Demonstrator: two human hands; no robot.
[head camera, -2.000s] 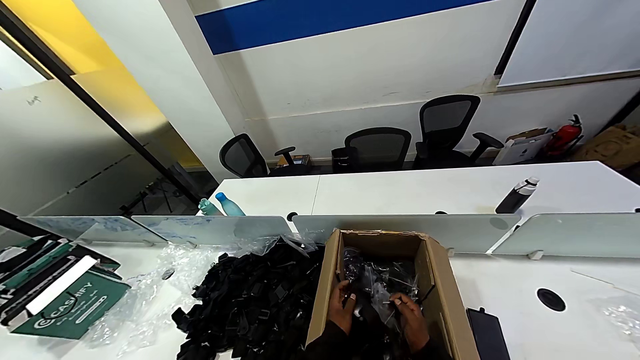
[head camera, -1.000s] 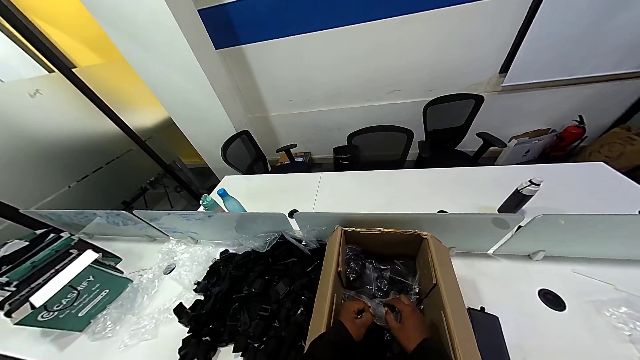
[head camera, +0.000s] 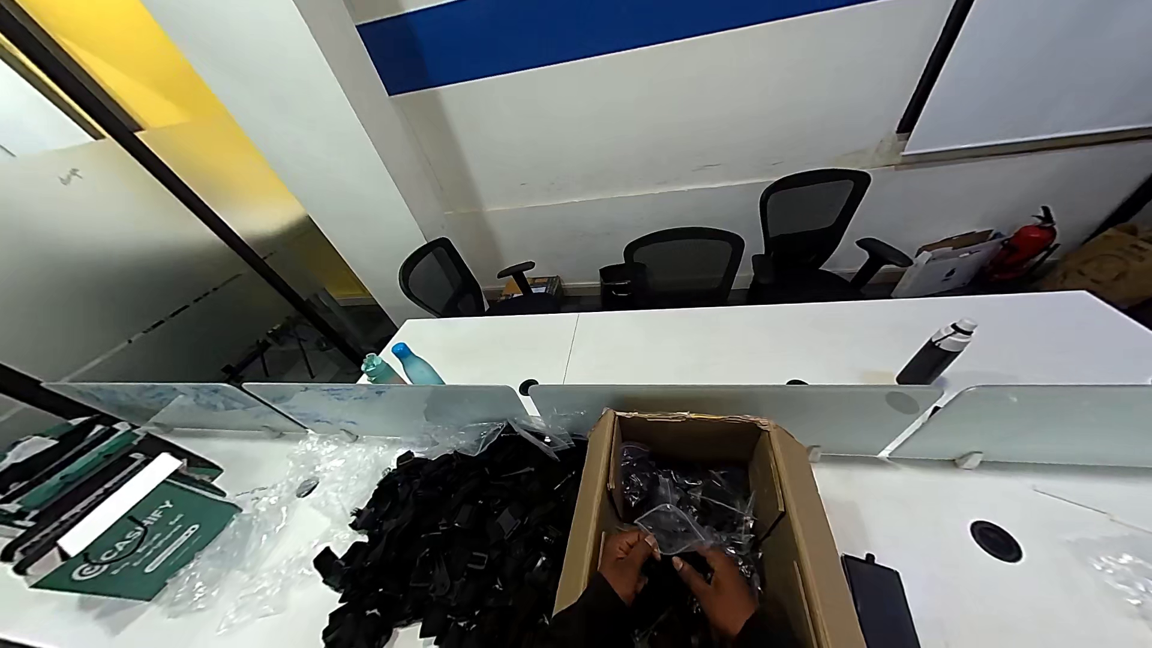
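Observation:
An open cardboard box (head camera: 804, 540) stands on the white desk, holding several clear plastic bags (head camera: 720, 490) with dark contents. Inside its near part, my left hand (head camera: 625, 562) pinches the edge of a clear plastic bag (head camera: 670, 525). My right hand (head camera: 723, 592) is close beside it, thumb and fingers at the lower edge of the same bag, on something small and black; what exactly it grips is partly hidden. Left of the box lies a large heap of black straps with buckles (head camera: 477, 540), touching or nearly touching the box wall.
Crumpled clear plastic (head camera: 279, 531) lies left of the heap, beside green bags (head camera: 135, 540). A black flat object (head camera: 880, 598) is right of the box. Frosted dividers (head camera: 702, 405) edge the desk; beyond them stand bottles (head camera: 936, 353) on another desk, and office chairs (head camera: 810, 225).
My hands were apart in the box two seconds ago, then came together at a clear bag. Since one second ago, the bag's clear part has come into plainer view above my fingers.

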